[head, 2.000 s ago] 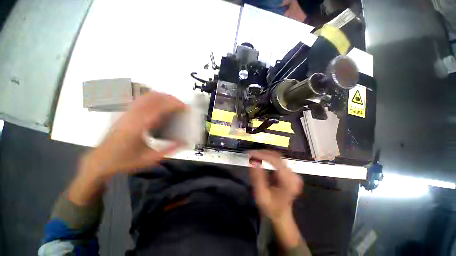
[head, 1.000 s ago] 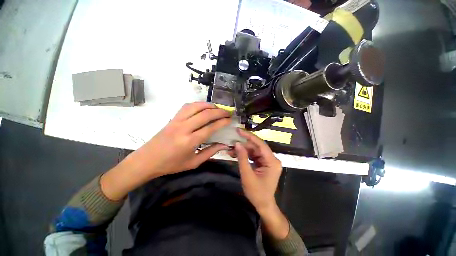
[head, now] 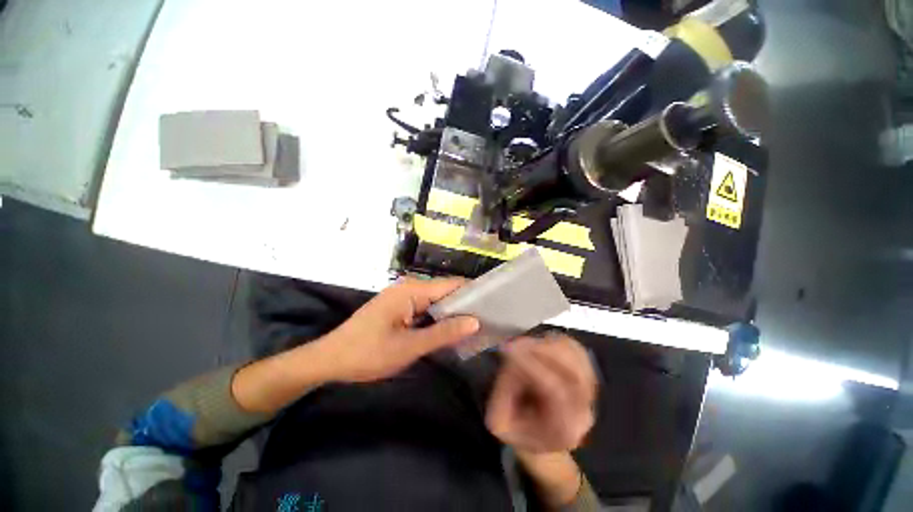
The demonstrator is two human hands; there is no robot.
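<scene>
My left hand (head: 395, 330) grips a grey rectangular work piece (head: 506, 303) by its left end, thumb on top, held tilted in front of the machine bed's front edge. My right hand (head: 546, 395) is just below the piece's right part, blurred, with its fingers curled; whether it touches the piece or holds anything cannot be told. The dark metal machine head (head: 498, 170) stands beyond the piece. Two yellow tape strips (head: 440, 232) lie on the bed beside it.
A left stack of grey pieces (head: 212, 140) lies on the white tabletop (head: 330, 110). A fanned right stack (head: 656, 262) lies on the black bed near the warning label (head: 728, 186). The cylindrical upper part (head: 641, 142) leans right. A blue fitting (head: 739, 345) is at the right corner.
The work piece has come away from the machine head toward me and right, in my left hand. My right hand has moved down and slightly right. The view has shifted a little.
</scene>
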